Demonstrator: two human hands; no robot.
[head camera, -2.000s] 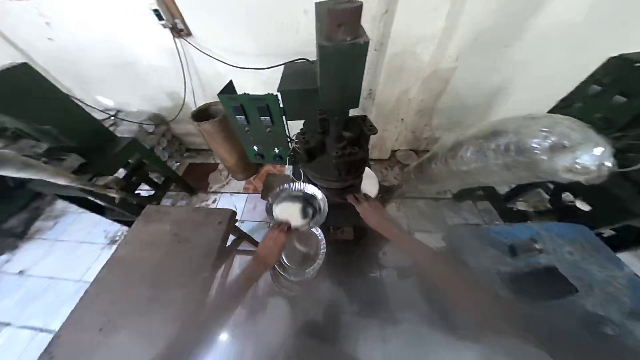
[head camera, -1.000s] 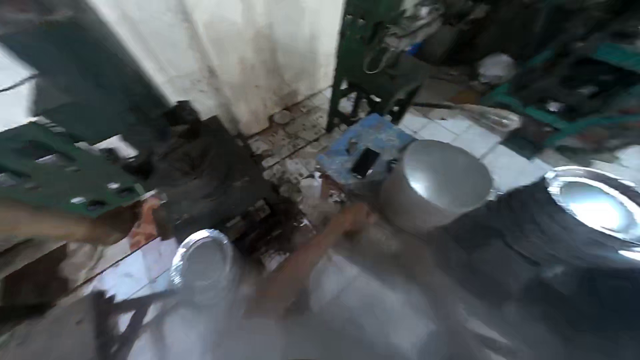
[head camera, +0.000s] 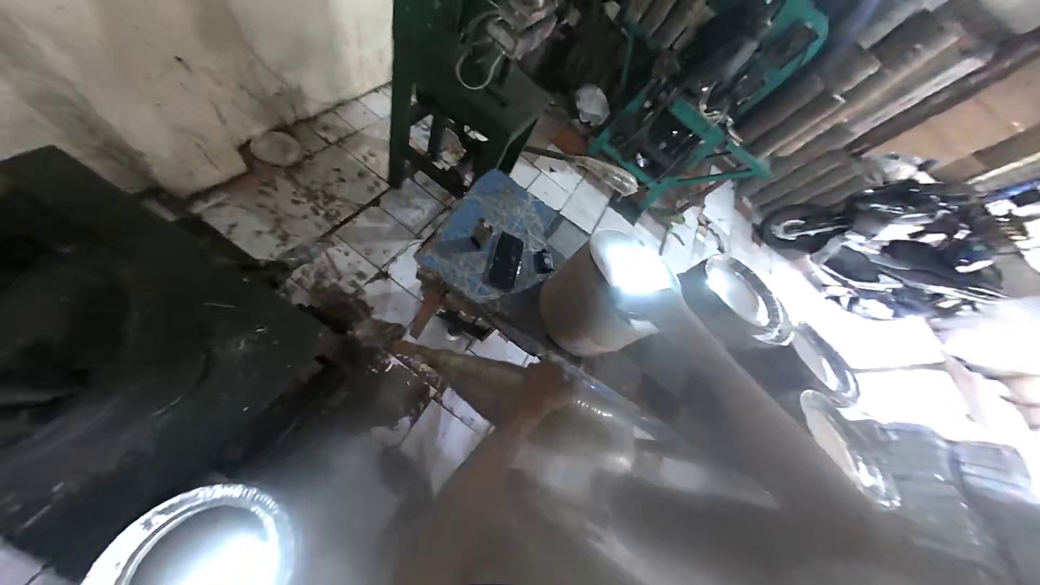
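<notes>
A blurred forearm rises from the bottom centre to my left hand (head camera: 548, 388), which appears to hold the rim of a shiny round metal plate (head camera: 581, 439). Another blurred forearm crosses from the lower right to my right hand (head camera: 656, 321), at the near edge of a tall stack of round metal discs (head camera: 577, 309); its fingers are indistinct. Glare covers the stack's top. A shiny rimmed metal plate (head camera: 272, 528) lies at the lower left, beside the dark press (head camera: 138, 325), apart from both hands.
Beyond the disc stack is a blue-topped stool (head camera: 463, 252) with a dark phone (head camera: 505, 262) and small items. Stacks of rimmed plates (head camera: 743, 296) stand to the right. Green machine frames (head camera: 691, 130) and motorcycles (head camera: 902, 244) are farther off, over a tiled, soiled floor.
The view has swung right, away from the press. My left hand has moved from the press side to the middle. My right arm now reaches the disc stack from the lower right.
</notes>
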